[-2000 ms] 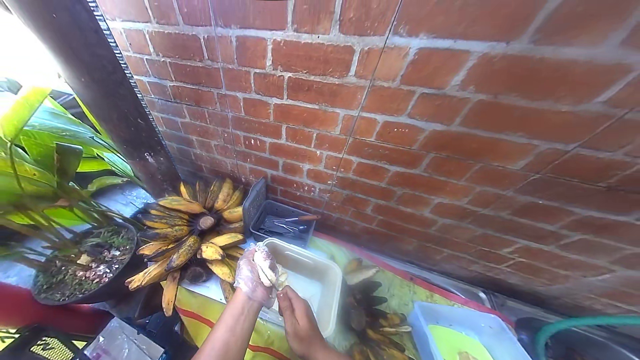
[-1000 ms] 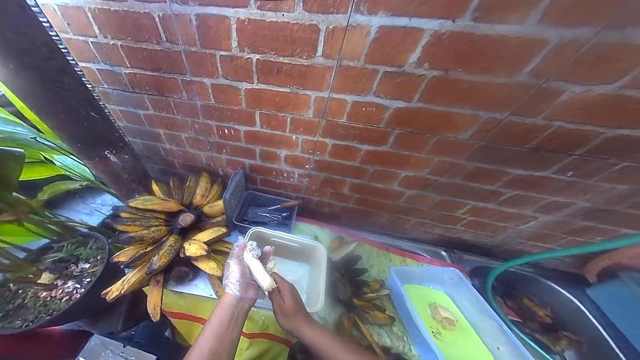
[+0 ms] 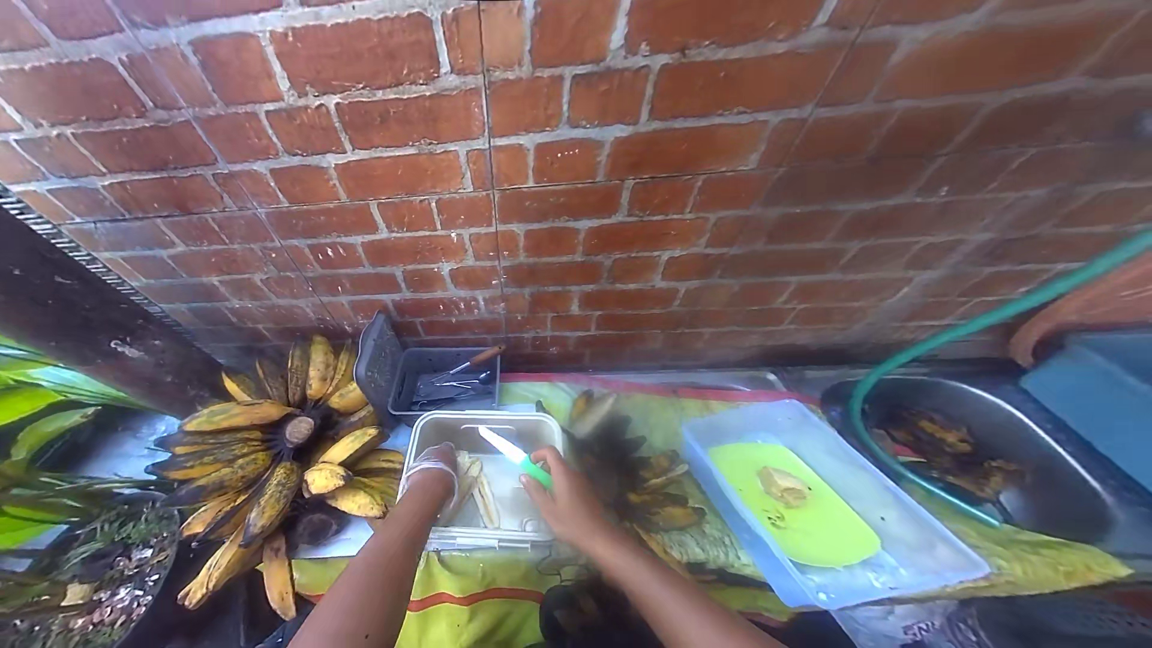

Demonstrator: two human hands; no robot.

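My right hand [image 3: 556, 493] grips the green handle of a small knife [image 3: 515, 457], its pale blade pointing up and left over a white plastic tub [image 3: 540, 432]. My left hand [image 3: 434, 468], in a clear plastic glove, reaches into the tub's left side beside pale peeled banana pieces [image 3: 486, 497]; its fingers are mostly hidden, so its grip cannot be told. Left of the tub lies a large bunch of yellow, dark-spotted bananas [image 3: 236, 450]. Darker bananas [image 3: 661, 490] lie on the right of the tub.
Behind the tub, a grey lidded box [image 3: 450, 396] holds utensils. To the right stand a translucent bin [image 3: 900, 558] with a green board [image 3: 810, 531] and a steel sink [image 3: 1035, 450] holding peels. A green hose [image 3: 945, 337] crosses its edge. A brick wall [image 3: 558, 207] rises behind; a potted plant [image 3: 99, 576] is at left.
The peeled banana held between my hands earlier is no longer held up there. My left hand is now down in the tub, and the knife shows plainly in my right hand. The view has shifted right.
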